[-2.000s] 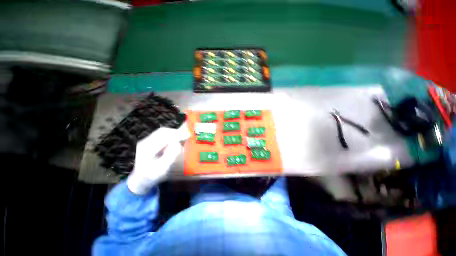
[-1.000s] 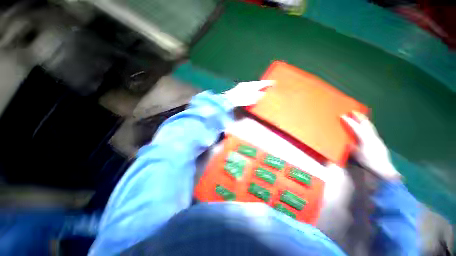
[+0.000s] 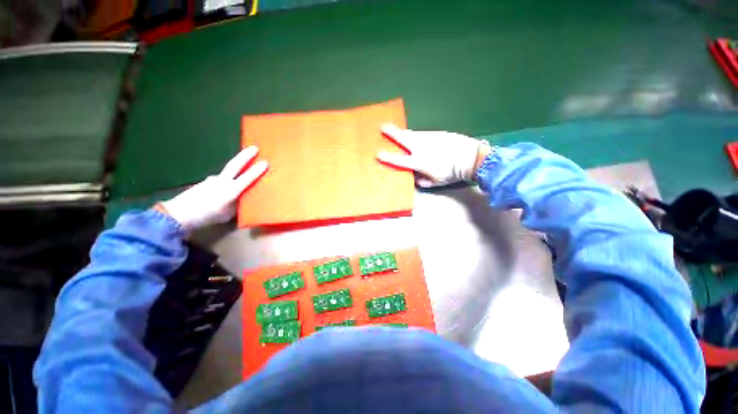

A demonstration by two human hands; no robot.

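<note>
My left hand (image 3: 212,194), in a white glove, holds the left edge of an orange foam sheet (image 3: 328,166). My right hand (image 3: 433,155), also gloved, holds its right edge, fingers on top. The sheet carries nothing on its upper face and lies over the far edge of the metal bench and the green belt; I cannot tell if it touches them. Nearer to me, a second orange foam tray (image 3: 417,279) holds several small green circuit boards (image 3: 332,269) in rows. My body hides its near part.
The green conveyor belt (image 3: 518,73) runs along the back. A dark object (image 3: 202,303) with small pieces on it lies left of the tray, partly behind my left arm. A black round device (image 3: 696,212) stands at the right. Red objects (image 3: 724,65) are at the far right edge.
The orange sheet was absent two seconds ago and was tilted in both hands one second ago; it is now roughly level and square. The black frame seen at the back earlier no longer shows.
</note>
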